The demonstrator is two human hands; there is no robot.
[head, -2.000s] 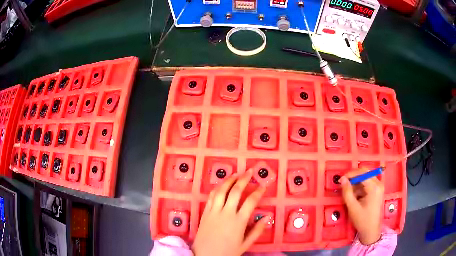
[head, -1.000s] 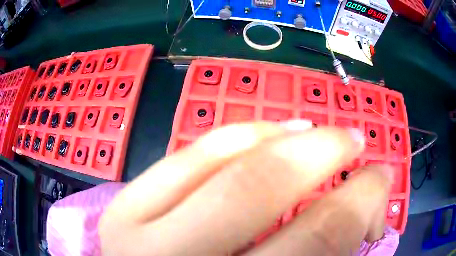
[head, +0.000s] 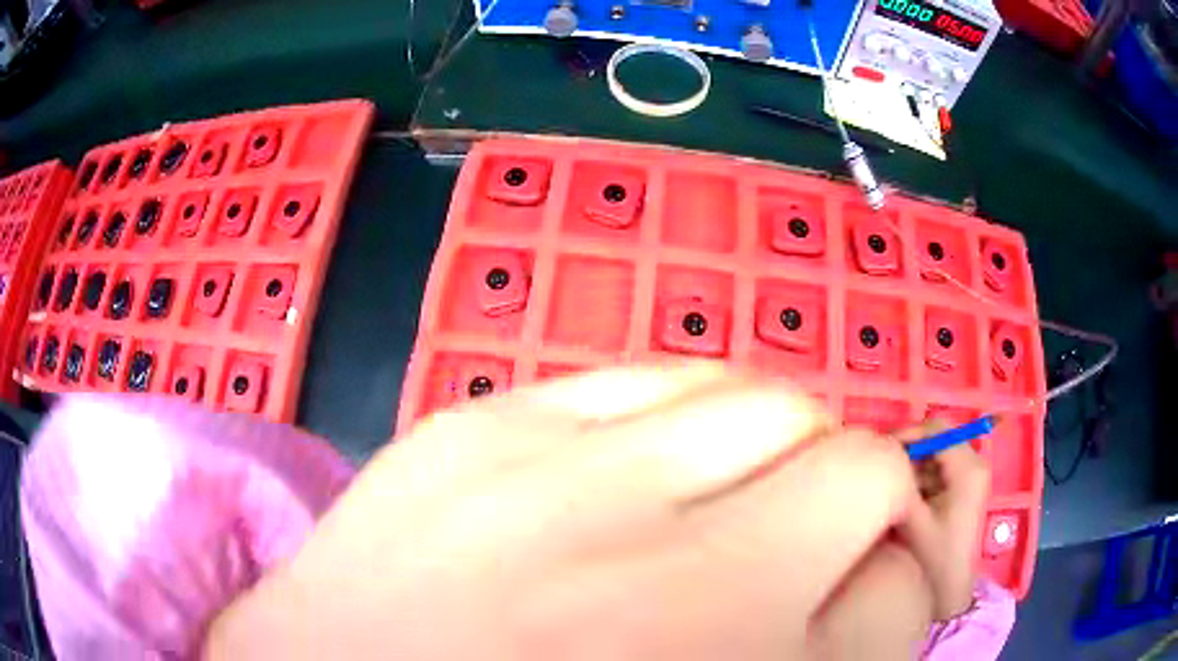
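Observation:
The red compartment tray [head: 699, 211] lies in front of me, with square modules with round black centres [head: 695, 325] in many pockets. My left hand [head: 581, 517] is large, blurred and close to the camera, over the tray's lower part. Its fingers reach right, to where my right hand [head: 953, 529] is. The fingertips are not clear, so I cannot tell if it holds anything. My right hand is at the tray's lower right, partly covered by my left, and holds the blue pen tool [head: 953, 437]. The tool's tip is hidden. The lower middle pockets are hidden too.
A side tray [head: 330, 149] with blacker pieces in its left pockets lies at left. Behind the main tray are a pale hoop [head: 660, 80], the blue control box [head: 588, 16], a white power supply [head: 912, 56] and a silver connector [head: 862, 173]. Dark leads [head: 1075, 400] lie at right.
My left hand has risen from the tray towards the camera, and its fingers now reach to my right hand. The blue tool, hidden one second ago, shows again. The view has shifted slightly.

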